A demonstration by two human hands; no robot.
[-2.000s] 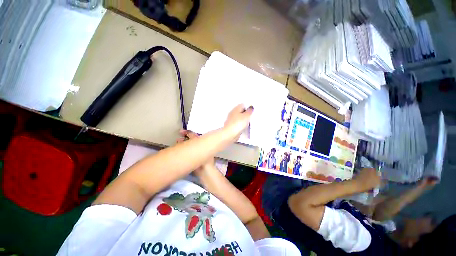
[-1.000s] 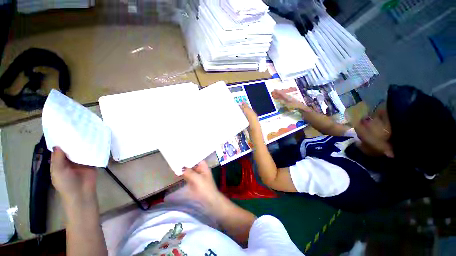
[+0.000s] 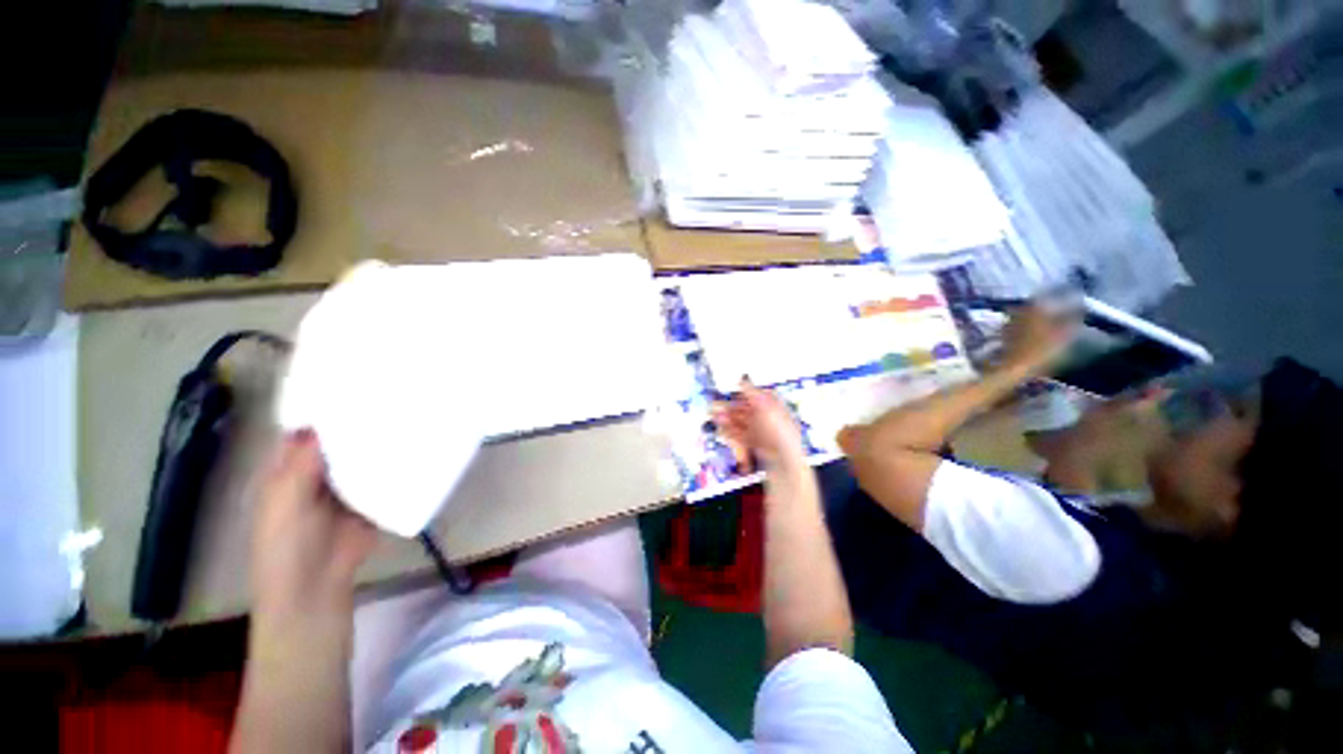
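My left hand (image 3: 309, 516) grips the lower edge of a white sheet (image 3: 386, 405), raised over the left end of the white board. The sheet is blurred and hides part of the board. The white board (image 3: 567, 342) lies flat on the bench. My right hand (image 3: 762, 430) is over the lower left part of the colourful printed panel (image 3: 899, 357), fingers bent. Blur hides whether it grips anything. The black electric screwdriver (image 3: 180, 508) lies on the bench at the left, its cord partly hidden behind the sheet.
A black head strap (image 3: 189, 199) lies on brown cardboard (image 3: 332, 206) at the far left. White stacks (image 3: 766, 148) stand at the far right, some in clear plastic. A coworker (image 3: 1016, 530) at the right holds a dark-faced panel (image 3: 1119, 354). A red stool (image 3: 714, 552) is below the bench.
My right hand has let go of the loose white board and moved right onto the printed panel. The panel's dark rectangle no longer shows. The coworker's hand has moved away right, holding a panel.
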